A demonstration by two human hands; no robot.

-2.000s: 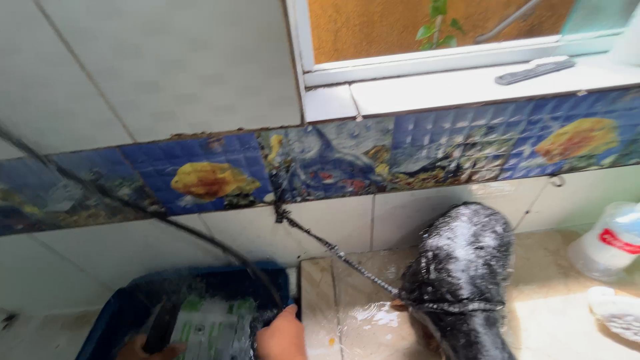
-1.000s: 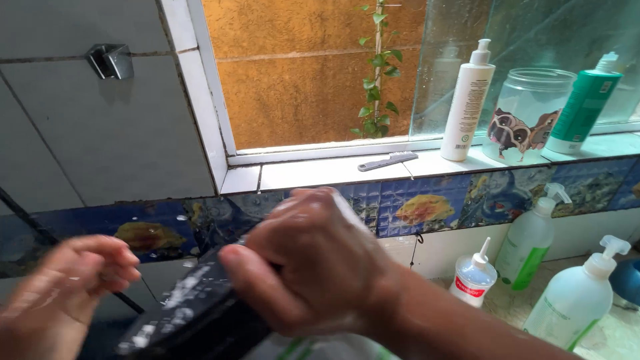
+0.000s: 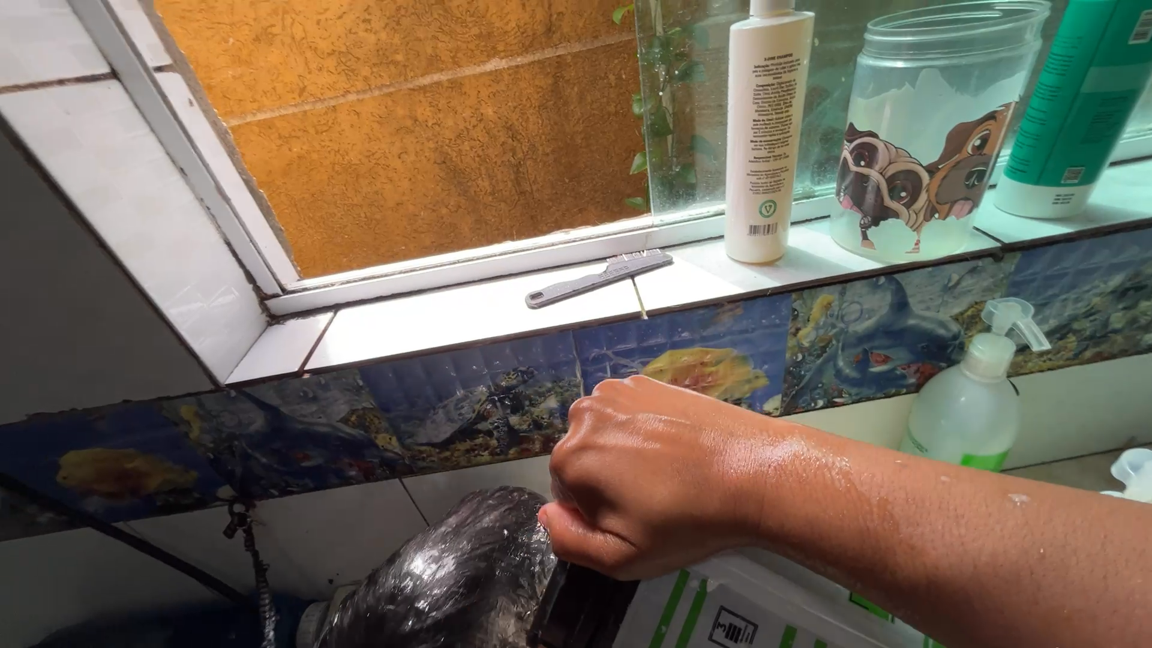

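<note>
My right hand (image 3: 621, 486) is closed in a fist around a black part (image 3: 580, 603) of a white container with green stripes (image 3: 720, 603). The container's lower part runs out of the bottom of the frame. Just left of my hand is the wet, dark-furred back of an animal, probably a dog (image 3: 450, 576). Its head cannot be made out. A chain leash (image 3: 258, 576) hangs from a fixing on the wall beside it. My left hand is out of view.
On the window sill lie a grey comb (image 3: 598, 279), a white bottle (image 3: 767, 135), a clear jar with dog pictures (image 3: 927, 180) and a green bottle (image 3: 1075, 117). A pump bottle (image 3: 963, 405) stands below. A black hose (image 3: 117, 544) crosses the lower left.
My left hand, in view one second ago, has left the frame. My right hand still grips the black part, now beside the wet fur. The view has shifted closer to the sill.
</note>
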